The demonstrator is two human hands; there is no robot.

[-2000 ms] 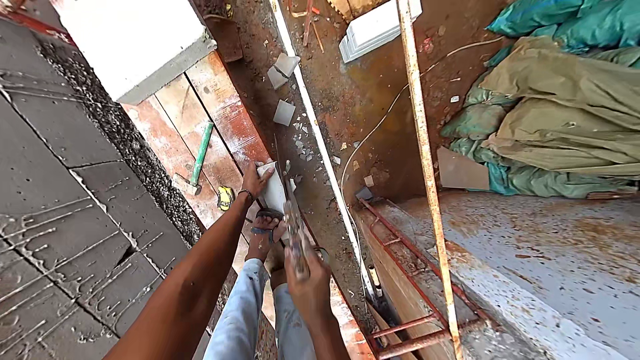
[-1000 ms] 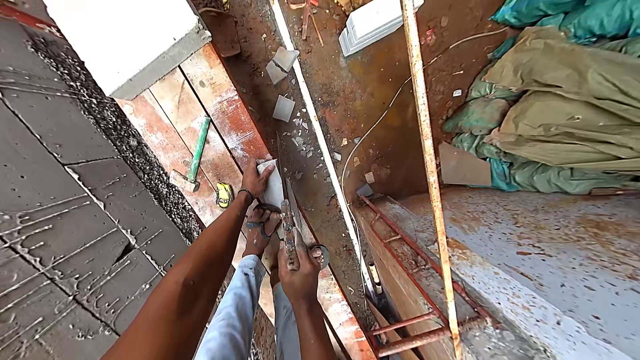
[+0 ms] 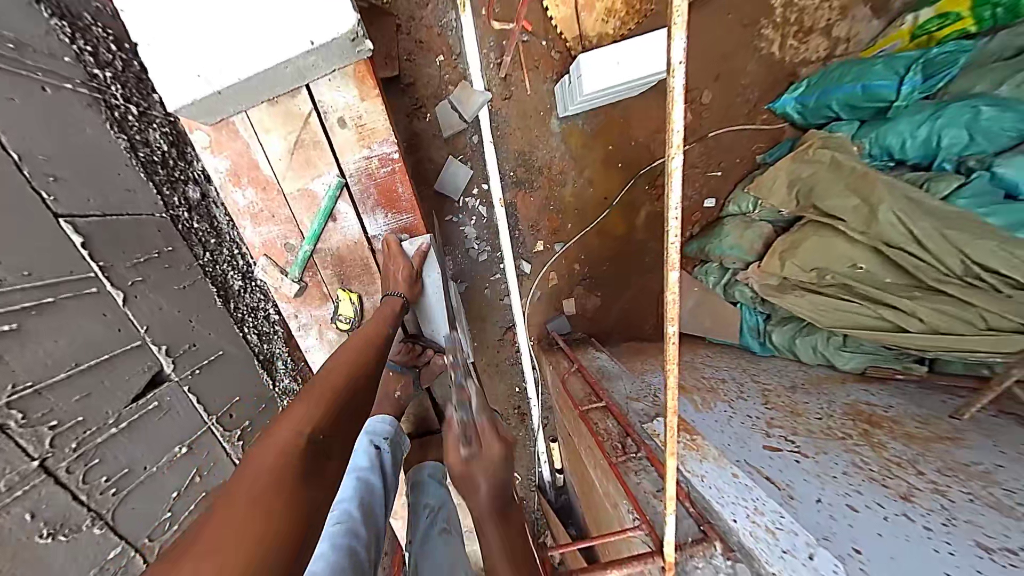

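My left hand (image 3: 402,272) grips the far end of a pale grey block or tile piece (image 3: 433,296) on the plank platform, fingers over its left edge. A blurred metal hand tool (image 3: 460,376), its exact kind unclear, is in my right hand (image 3: 478,444) along the piece's right side. One of my feet (image 3: 396,388) is against the piece's near end. Left of the hands, a hammer with a green handle (image 3: 318,232) and a yellow tape measure (image 3: 347,310) lie on the planks (image 3: 352,120).
A rusty upright pole (image 3: 674,240) and a red metal frame (image 3: 612,432) stand at the right. Below lie tile shards (image 3: 454,178), stacked white tiles (image 3: 612,72), a white pipe (image 3: 500,208), a cable and sacks (image 3: 928,120). A grey block wall (image 3: 88,320) borders the left.
My right hand and its tool have shifted and turned beside the pale piece. My left hand stays on the piece. The hammer and tape measure lie as before.
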